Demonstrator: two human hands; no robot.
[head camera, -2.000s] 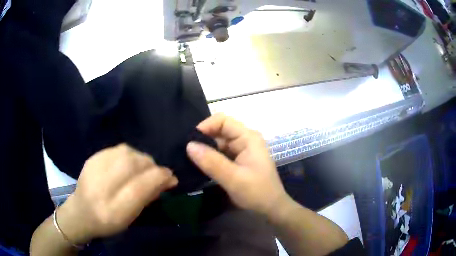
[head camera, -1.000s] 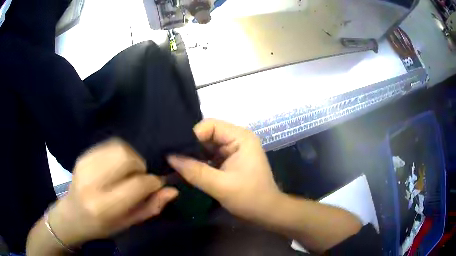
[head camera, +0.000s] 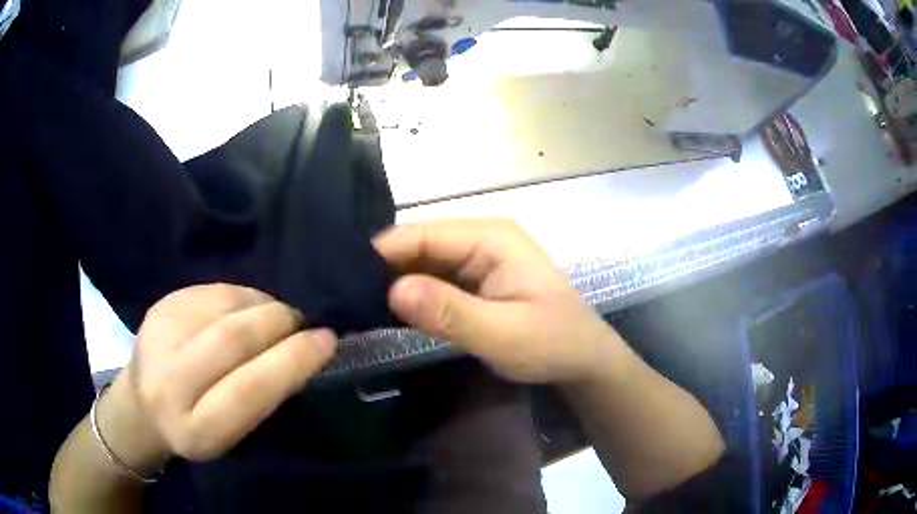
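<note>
The black garment piece (head camera: 251, 201) lies over the left of the table, its right strip running up to the presser foot and needle (head camera: 356, 108) of the white sewing machine (head camera: 523, 110). My left hand (head camera: 226, 366) is closed on the lower edge of the cloth at the table's front, fingertips curled in. My right hand (head camera: 483, 291) pinches the cloth's right edge between thumb and fingers. The cloth between my hands is folded; the exact fold under my fingers is hidden.
A table-edge ruler (head camera: 694, 253) runs along the front edge. A blue scrap bin (head camera: 855, 402) with white bits stands at lower right. A dark panel (head camera: 774, 45) is on the machine at upper right. A white surface (head camera: 583, 482) shows below my right forearm.
The view has shifted. My hands have moved slightly apart, and the cloth's lower edge has lifted, exposing the ruler between them. Both hands keep hold of the cloth.
</note>
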